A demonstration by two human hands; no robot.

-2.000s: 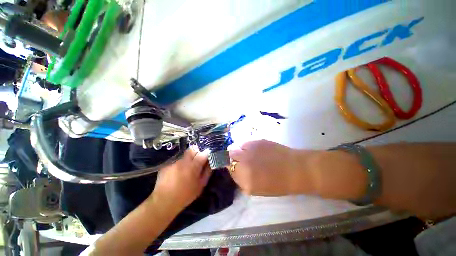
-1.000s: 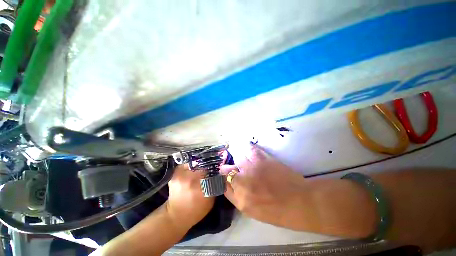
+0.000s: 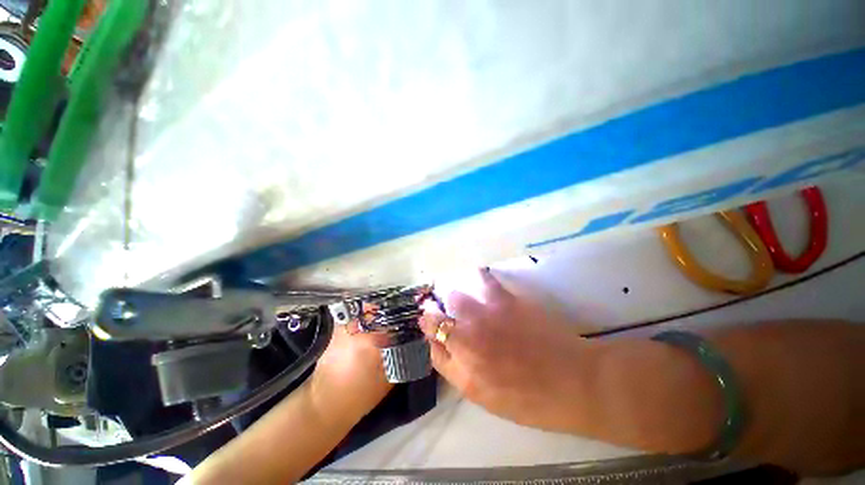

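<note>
A white sewing machine head [image 3: 313,142] with a blue stripe fills the upper view. My right hand [image 3: 503,355], with a ring and a green bangle, lies at the needle area under glaring white light; its fingertips are washed out. My left hand [image 3: 351,365] is beside it, its fingers hidden behind the ribbed grey tension dial [image 3: 407,362]. Dark fabric [image 3: 379,417] lies under and around my left hand. Whether either hand pinches the fabric cannot be told. Scissors with a yellow-orange and a red handle loop [image 3: 713,248] lie right of the needle, blades hidden.
A curved metal bar [image 3: 237,405] loops out at the lower left, near my left forearm. A larger grey knob [image 3: 204,371] sits inside it. Green rings [image 3: 76,123] are at the upper left. The table's ribbed grey edge [image 3: 569,471] runs along the bottom.
The view has moved closer to the machine head since two seconds ago. Over the last second the dark fabric below the dial shows differently, and my hands stay at the needle area.
</note>
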